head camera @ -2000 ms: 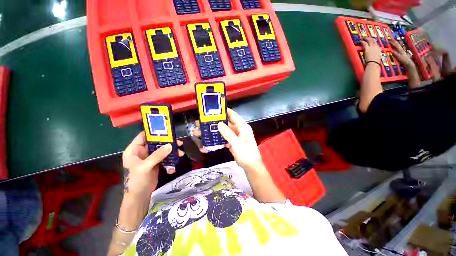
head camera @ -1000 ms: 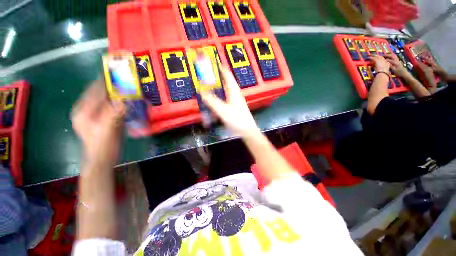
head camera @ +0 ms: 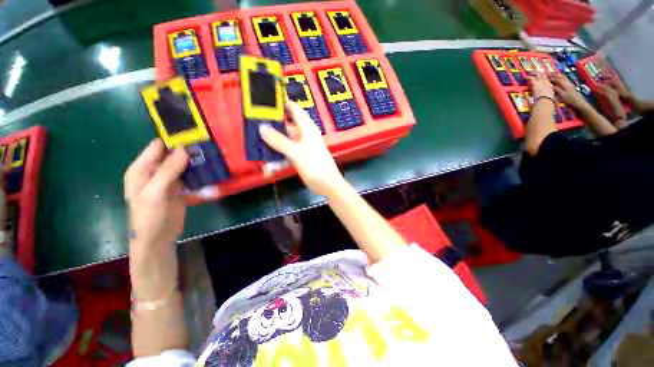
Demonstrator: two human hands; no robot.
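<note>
My left hand (head camera: 156,188) holds a keypad phone (head camera: 185,130), tilted, above the lower left of the red phone tray (head camera: 362,137). My right hand (head camera: 305,147) holds another keypad phone (head camera: 262,104) above the tray's front row. Both held phones have yellow around dark screens. The tray's back row holds several phones; the two leftmost, one at the far left (head camera: 186,54) and one beside it (head camera: 228,43), have lit screens. Phones also lie in the right part of the front row. Red pocket surface shows between and behind the held phones.
The tray lies on a green bench (head camera: 444,89) with a white line. At the right, a person in black (head camera: 574,190) has hands over another phone tray (head camera: 495,86). A further tray (head camera: 32,186) and a person's blue sleeve are at the left. A lower red box (head camera: 423,233) is below the bench edge.
Two phones with lit screens now lie in the back row's left pockets, which were bare. My hands now hold dark-screened phones over the front row, where phones lay in the left pockets.
</note>
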